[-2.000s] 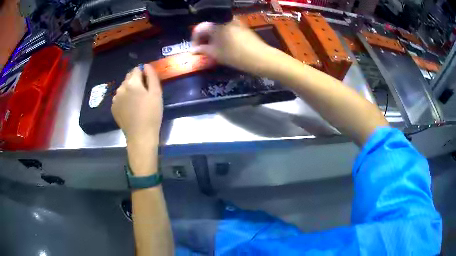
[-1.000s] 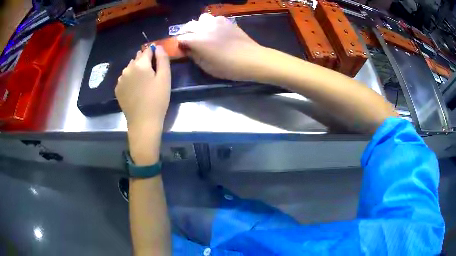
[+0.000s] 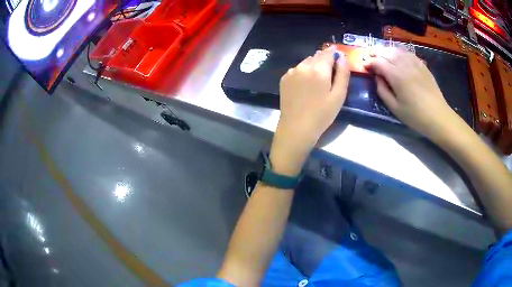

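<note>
An orange-lit carrier bar point(image 3: 355, 58) lies on the black work pad point(image 3: 264, 39) under both hands. My left hand point(image 3: 314, 92) grips its left end, with a small blue thing and a thin metal sliver near the fingertips. My right hand point(image 3: 412, 84) rests over the bar's right part, fingertips on its top; that end is hidden. A clear locating strip point(image 3: 362, 40) with round marks sits just behind the bar.
Red parts bins point(image 3: 147, 51) stand left of the pad. A monitor point(image 3: 49, 28) shows rings at upper left. Stacked carrier bars point(image 3: 484, 89) stand at right. A black camera unit point(image 3: 401, 12) is above the pad. The metal bench edge point(image 3: 393, 162) runs in front.
The view has swung left, so the monitor and more floor show. The left hand still holds the bar's left end. The right hand has shifted along the bar, its fingertips now on top.
</note>
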